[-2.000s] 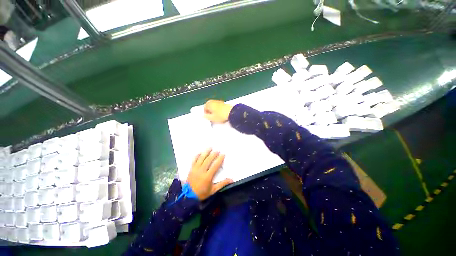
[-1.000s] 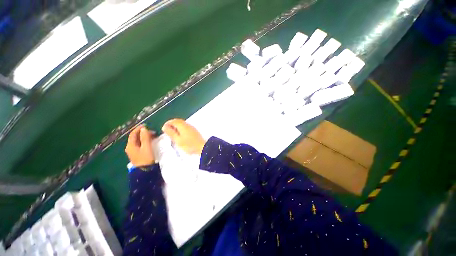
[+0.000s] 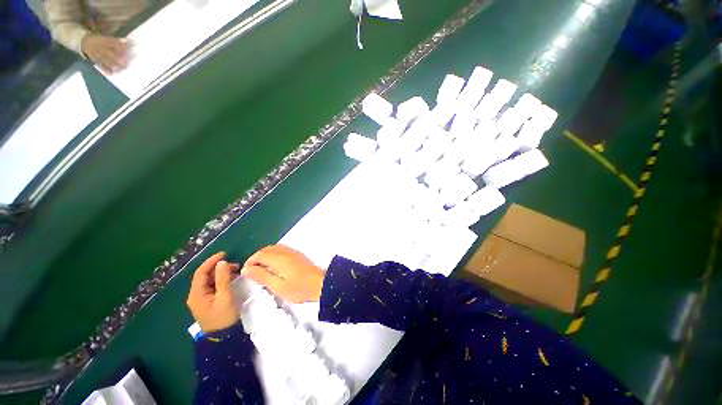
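Note:
A row of small white housings (image 3: 293, 348) runs along the left end of a white sheet (image 3: 332, 225) on the green bench. My left hand (image 3: 212, 294) is at the row's far end, fingers curled. My right hand (image 3: 283, 273) is beside it, its fingertips bent close to the left fingertips at the end housing. Whether either hand grips a housing is hidden by the fingers and glare. A loose cluster of white housings (image 3: 467, 142) lies on the sheet's right end.
A filled white stack (image 3: 123, 391) shows at the bottom left edge. A cardboard carton (image 3: 530, 257) is on the floor at right, beside striped tape (image 3: 633, 202). Across the line, a person's hand (image 3: 107, 52) rests by a white sheet (image 3: 178, 35). A white cord (image 3: 359, 32) hangs there.
Both hands moved from apart on the sheet to close together at its left end. A row of separate housings now shows below them. The view has turned, and another person's hand has appeared.

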